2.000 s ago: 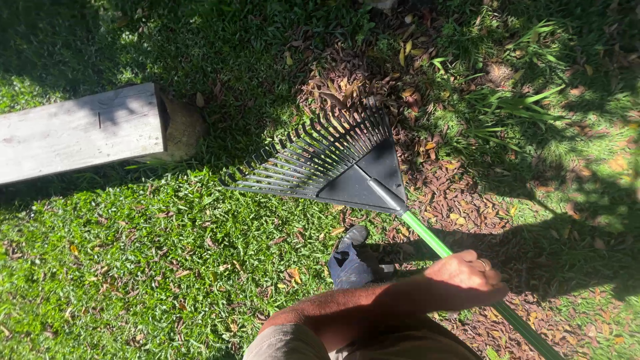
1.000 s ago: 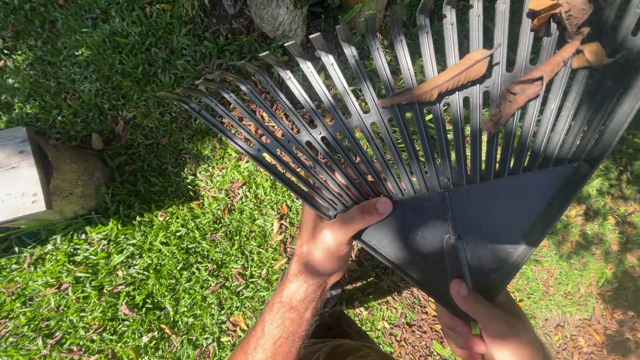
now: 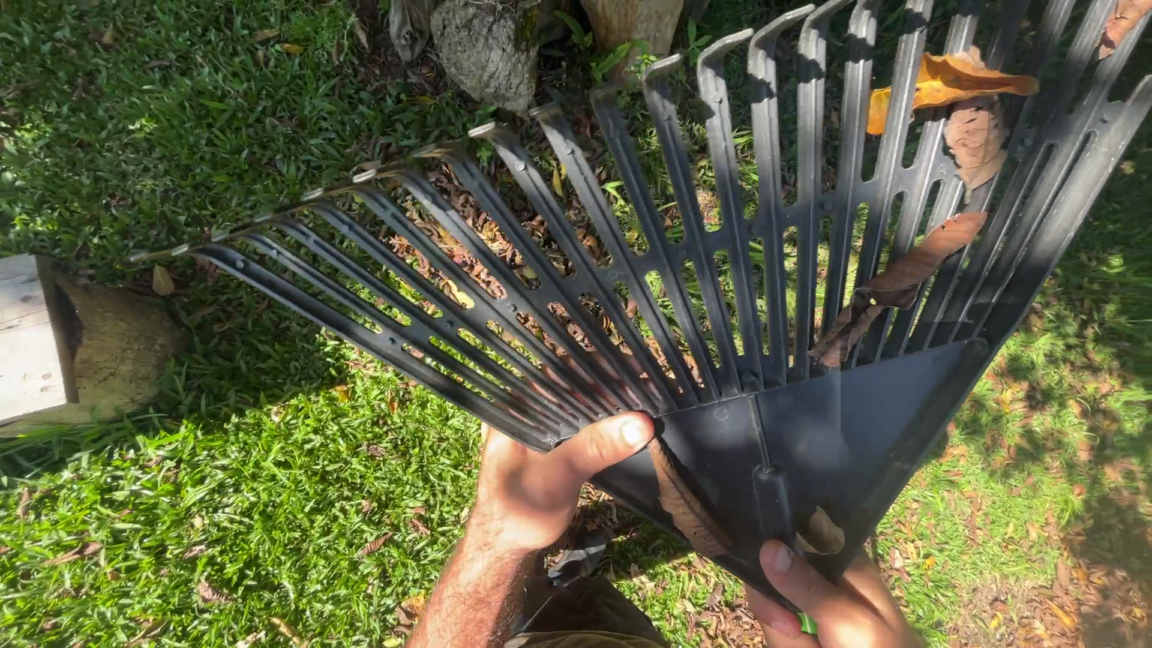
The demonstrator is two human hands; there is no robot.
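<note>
A black plastic leaf rake head (image 3: 720, 423) is raised close in front of me, its tines fanned toward the top of the view. My left hand (image 3: 540, 486) grips its left edge where the tines meet the solid base, thumb on top. Lower down, my right hand (image 3: 828, 598) holds the neck of the rake, with a bit of green handle (image 3: 807, 623) beside it. Brown dry leaves (image 3: 918, 265) and an orange leaf (image 3: 954, 83) rest on the tines. Another brown leaf (image 3: 684, 504) lies on the base. Most of the handle is hidden.
At the left, a wooden plank (image 3: 31, 337) rests on a log stump (image 3: 117, 342). A rough grey rock or stump (image 3: 490, 49) and a paler one (image 3: 634, 22) stand at the top. Grass (image 3: 225, 531) with scattered fallen leaves covers the ground; my shoe (image 3: 580, 558) is below.
The rake was on the leafy ground two seconds ago, a hand on its green handle. It has been lifted close, both hands now at its head. Since one second ago, leaves have shifted down onto the base.
</note>
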